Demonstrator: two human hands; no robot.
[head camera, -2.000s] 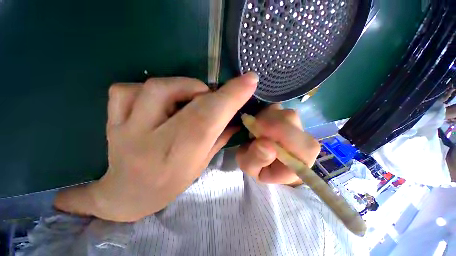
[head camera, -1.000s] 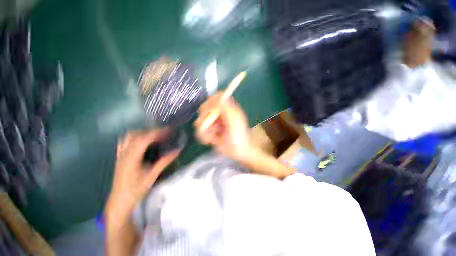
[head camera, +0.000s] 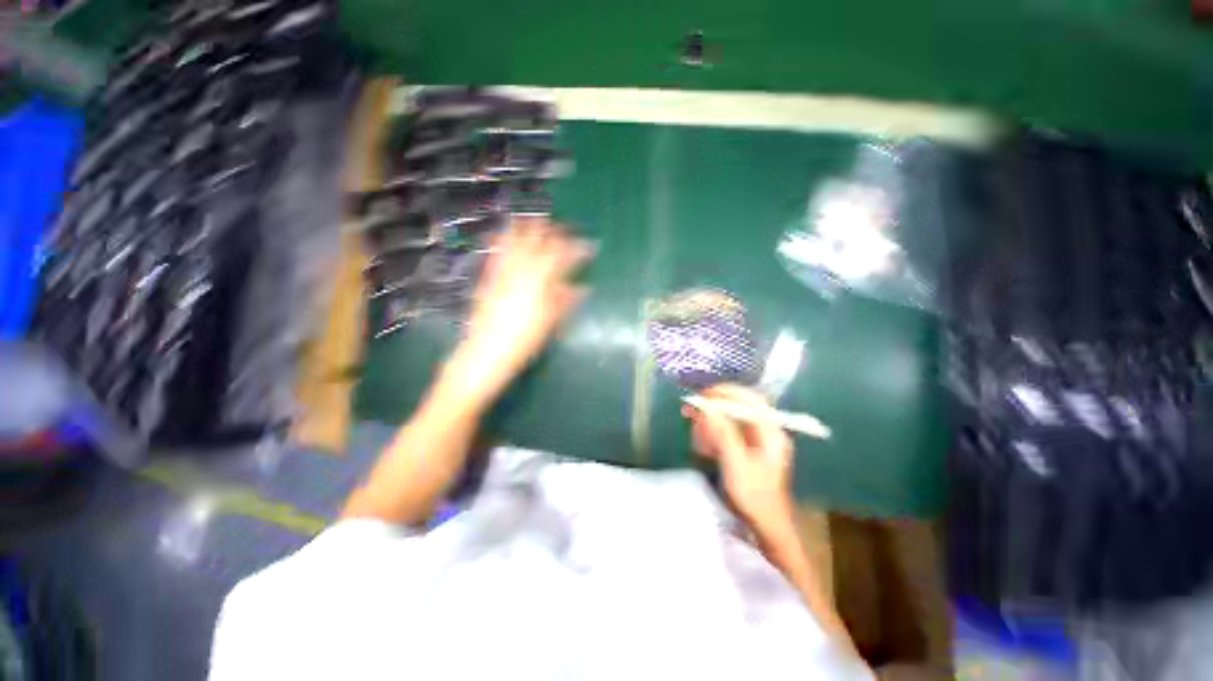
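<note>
My left hand (head camera: 526, 286) reaches to the near right edge of a cluster of black housings (head camera: 446, 186) on the green mat (head camera: 599, 186). It is blurred, and whether it touches or holds a housing cannot be told. My right hand (head camera: 748, 446) holds the pale wooden stick (head camera: 785, 419), which lies crosswise over the fingers. The round parts dish (head camera: 702, 339), dark with silvery dots and a tan patch at its far edge, sits just beyond my right hand.
Stacked black trays stand at the left (head camera: 173, 240) and right (head camera: 1078, 386). A cardboard strip (head camera: 343, 279) borders the housings. A clear plastic bag (head camera: 851, 233) lies beyond the dish. A cardboard box (head camera: 885, 585) is below the bench edge, and a blue crate (head camera: 33, 200) is far left.
The view has turned and widened. My left hand has moved from beside the dish to the housings at the left. My right hand still holds the stick near the dish, now angled differently.
</note>
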